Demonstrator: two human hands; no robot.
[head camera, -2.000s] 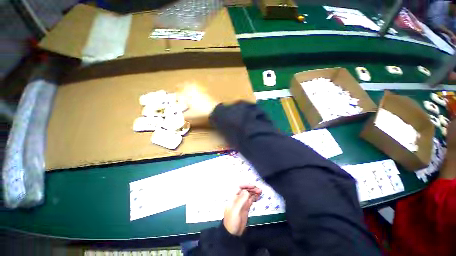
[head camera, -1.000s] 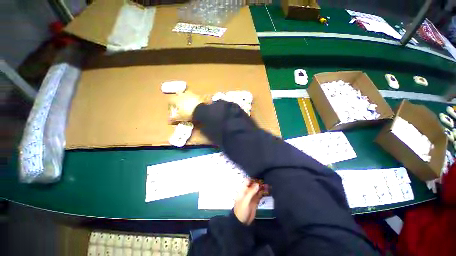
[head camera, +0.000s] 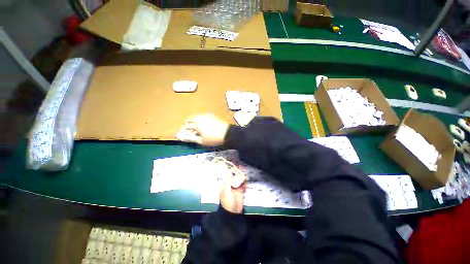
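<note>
My right hand (head camera: 208, 129), bright and blurred, reaches across to the front edge of the cardboard sheet (head camera: 123, 111). Its fingertips are on a white plastic housing (head camera: 188, 134), partly covered by them. Another white housing (head camera: 185, 86) lies alone farther back. A small group of white housings (head camera: 243, 103) lies near the cardboard's right edge. My left hand (head camera: 233, 192) is palm up with curled fingers over the white label sheets (head camera: 178, 174). A small pale, reddish spot shows at its fingertips; whether it holds something is unclear.
Two open cartons (head camera: 330, 111) (head camera: 444, 167) of small white pieces stand right, beside a yellow strip (head camera: 314, 119). Plastic-wrapped strips (head camera: 57, 116) lie left. A tray of cream housings (head camera: 136, 248) sits below the bench. A red sleeve (head camera: 440, 237) is at lower right.
The housings once heaped together are now apart, with a group at the right. My right hand has moved towards the cardboard's front edge and onto a housing. My left hand has shifted slightly left.
</note>
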